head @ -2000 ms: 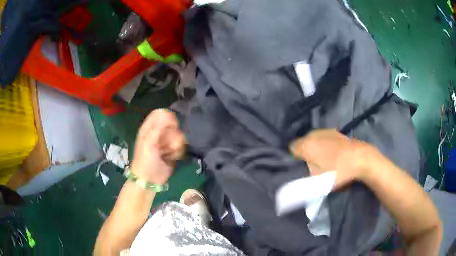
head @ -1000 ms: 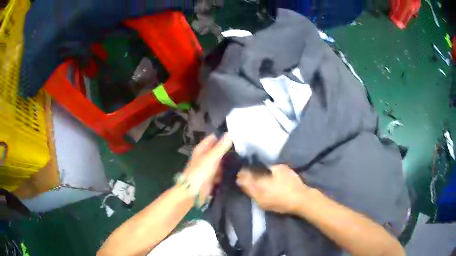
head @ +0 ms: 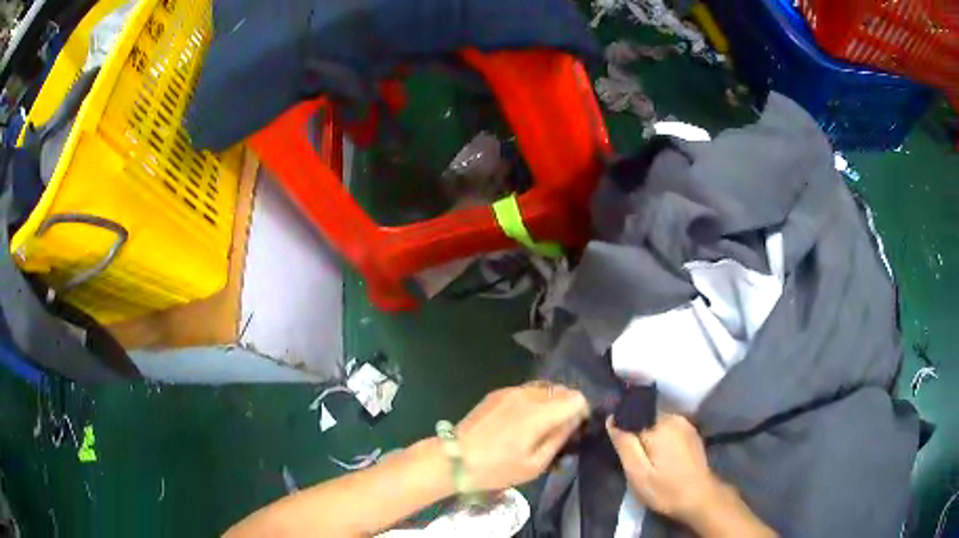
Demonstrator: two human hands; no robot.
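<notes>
A large heap of grey garment pieces (head: 831, 305) lies on the green floor at the right, with white fabric panels (head: 684, 342) showing in its middle. A dark band runs across its lower part. My right hand (head: 668, 462) is closed on a dark piece of fabric (head: 635, 408) at the heap's near left edge. My left hand (head: 521, 433), with a green bead bracelet at the wrist, is just left of it at dark cloth, fingers curled. Whether the left fingers grip the cloth is blurred.
A red plastic stool (head: 431, 247) with navy cloth (head: 400, 37) on top stands left of the heap. A yellow basket (head: 158, 179) is at the far left, on a box (head: 294, 273). Blue (head: 857, 100) and red crates (head: 894, 37) are at the upper right. Scraps litter the floor.
The view has shifted left, so the stool, basket and heap sit further right in it. Two seconds ago my hands were apart; now they are close together at the heap's edge.
</notes>
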